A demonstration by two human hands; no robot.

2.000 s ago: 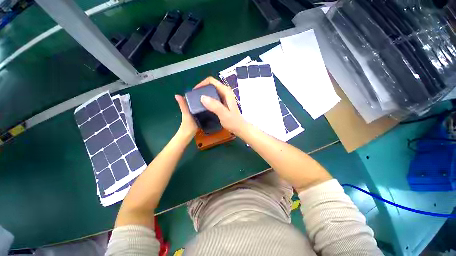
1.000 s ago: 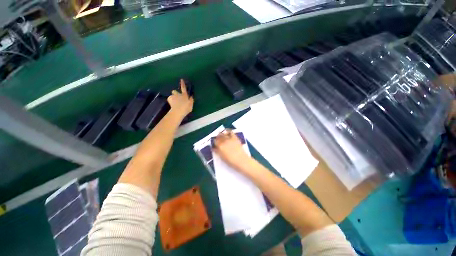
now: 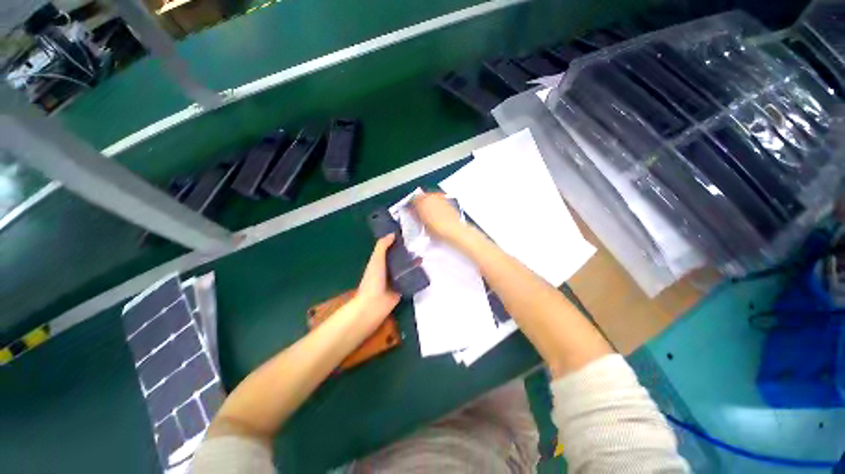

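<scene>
My left hand (image 3: 378, 281) holds a black plastic housing (image 3: 400, 256) upright-slanted above the worktop, between the orange fixture and the right pad sheets. My right hand (image 3: 435, 215) is over the top of the right pad sheet stack, blurred; its fingertips are at the sheet, and whether they hold a pad cannot be told. White backing paper (image 3: 451, 301) covers most of that stack. The orange locating fixture (image 3: 372, 342) lies on the green worktop, partly hidden by my left forearm. Another pad sheet (image 3: 171, 360) with dark pads lies at the left.
Black housings (image 3: 341, 150) stand in a row on the green conveyor behind the metal rail (image 3: 315, 205). Plain white sheets (image 3: 523, 208) and brown cardboard (image 3: 611, 285) lie at right, beside a clear blister tray (image 3: 690, 139). A grey post (image 3: 111, 176) rises at left.
My left hand has come back from the conveyor row to the worktop with a housing in it. My right hand stays at the right pad sheets. The camera view has shifted.
</scene>
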